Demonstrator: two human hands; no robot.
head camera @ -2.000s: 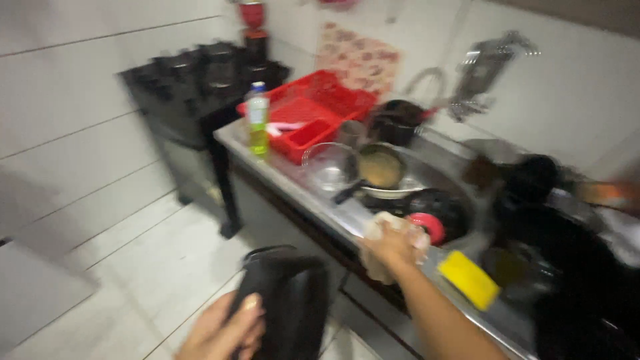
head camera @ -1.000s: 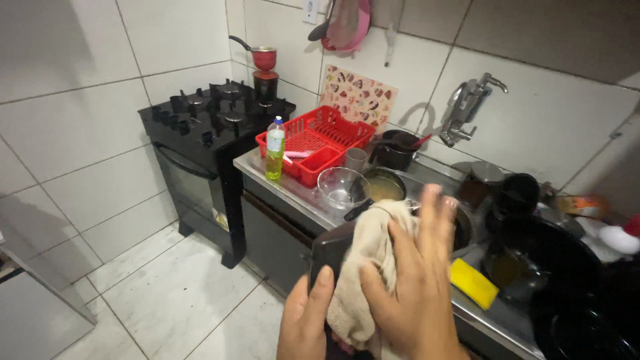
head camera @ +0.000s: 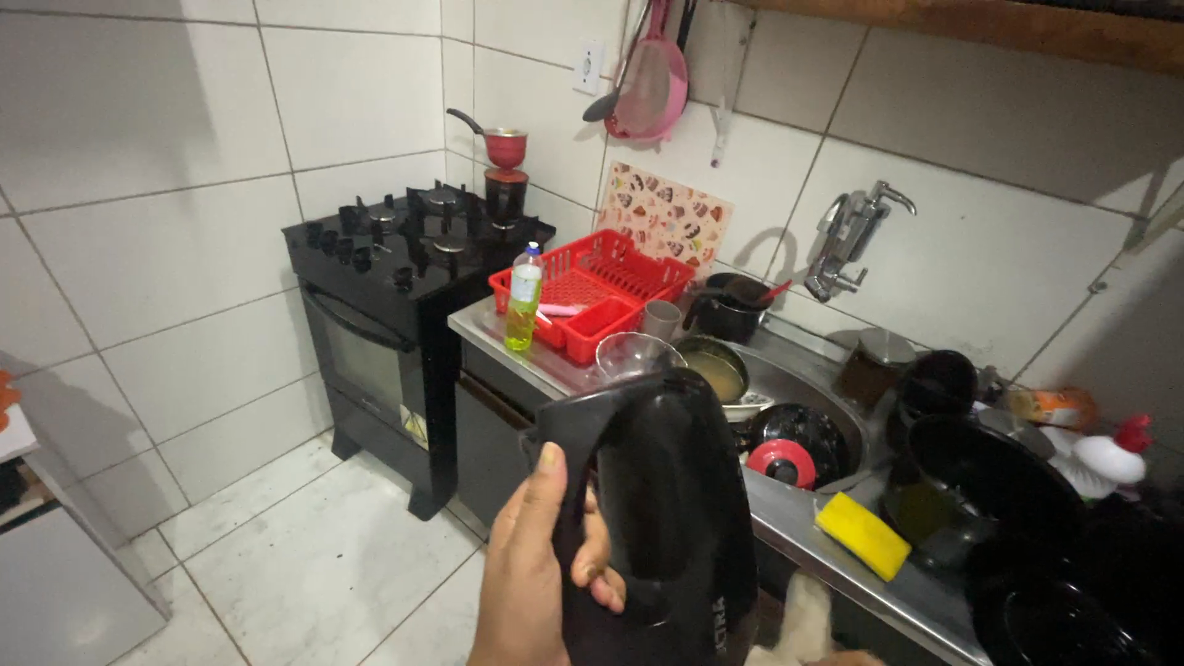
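My left hand is closed around the handle of a black plastic appliance, which looks like a hand mixer body or a jug and bears lettering; it is held up in front of the counter. Only a sliver of my right hand shows at the bottom edge, beside a beige cloth that hangs low at the appliance's right side. Whether the fingers grip the cloth is hidden. A yellow sponge lies on the steel counter edge, right of the appliance.
Behind stands the steel sink with dirty pans and a red-centred lid. Left of it are a clear bowl, a red dish rack and a bottle of green liquid. A black stove stands further left; black pots crowd the right.
The right hand and cloth, in front of the appliance a second ago, have moved down to the bottom edge. The left hand still holds the appliance, now more upright and in fuller view.
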